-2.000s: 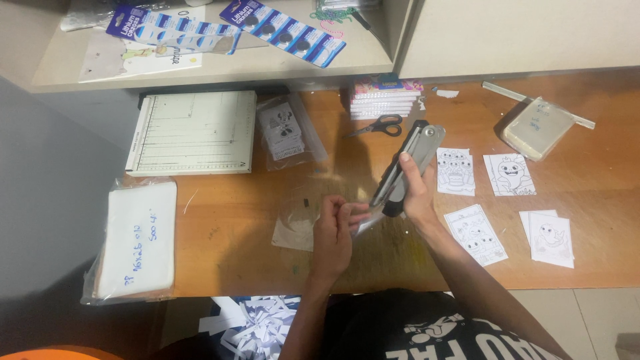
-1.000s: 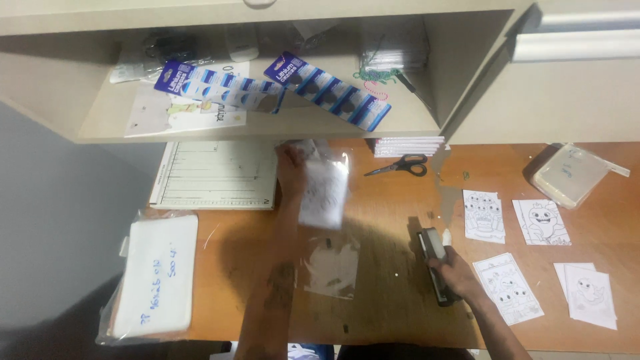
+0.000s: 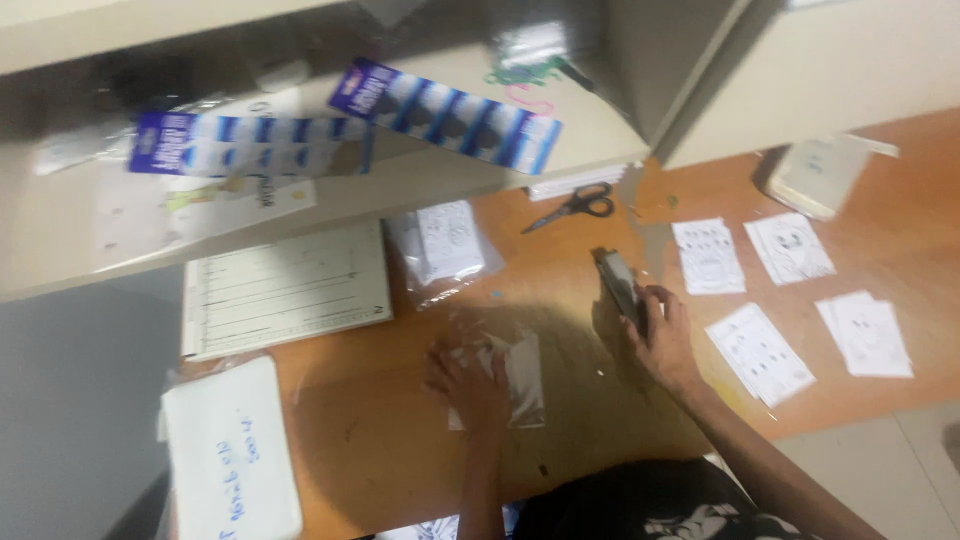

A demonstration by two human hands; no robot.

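My left hand [image 3: 472, 382] lies with spread fingers on a clear plastic bag [image 3: 525, 375] on the wooden tabletop; whether it grips the bag is blurred. My right hand [image 3: 664, 334] is closed around a grey and black stapler [image 3: 622, 285], which rests on the table. Beyond my left hand, a clear bag holding printed cards [image 3: 450, 240] lies near the shelf. Dark-handled scissors [image 3: 577, 206] lie between that bag and the stapler. Small stacks of printed drawings [image 3: 709, 255] are spread to the right of my right hand.
A paper trimmer board [image 3: 289, 296] and a white bagged pack with handwriting [image 3: 232, 450] lie at left. Overhead, a shelf [image 3: 420, 187] holds blister packs of lithium cells [image 3: 450, 116]. A clear plastic box [image 3: 817, 176] sits at the back right, with drawings [image 3: 866, 334] nearer me.
My left hand has moved from the bag of printed cards near the shelf to the clear bag nearer me. Earlier, both hands were together, with the stapler raised in my right; it is now on the table.
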